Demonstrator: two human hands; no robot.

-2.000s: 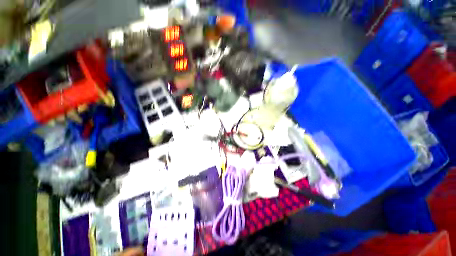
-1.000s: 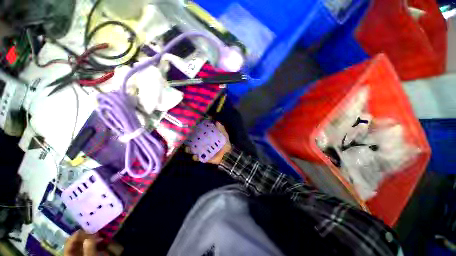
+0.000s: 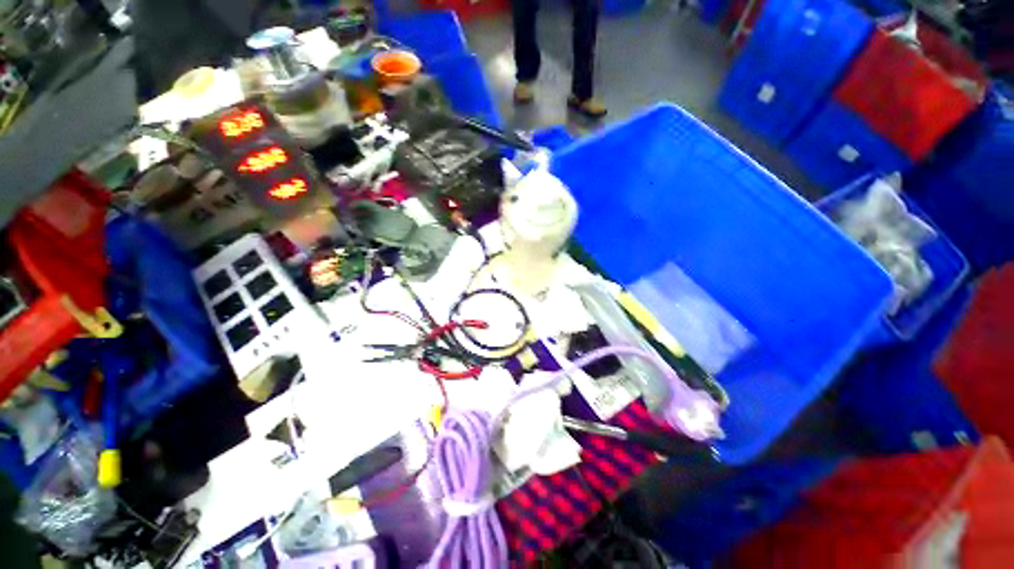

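A coiled, tied lilac cord (image 3: 465,495) lies on the bench near its front edge. Its lead runs right to a round lilac plug (image 3: 692,413) at the bench's right end. The edge of a lilac power strip part (image 3: 328,559) shows at the bottom rim, mostly cut off. Red and black test leads (image 3: 478,333) lie looped behind the cord. A slim black-handled tool (image 3: 639,437) lies across the patterned sheet. Neither of my hands is in the picture.
A large blue bin (image 3: 778,200) stands right of the bench, with a red bin (image 3: 867,517) at lower right. A pale bottle (image 3: 539,217) stands at the back right. A white multi-socket block (image 3: 256,306) and red-digit meters (image 3: 264,161) are behind. A person's legs (image 3: 556,50) show beyond.
The view has swung up and left from the lap to the bench and floor beyond. My hands, the plaid sleeve and the lilac part held over the lap have left the picture.
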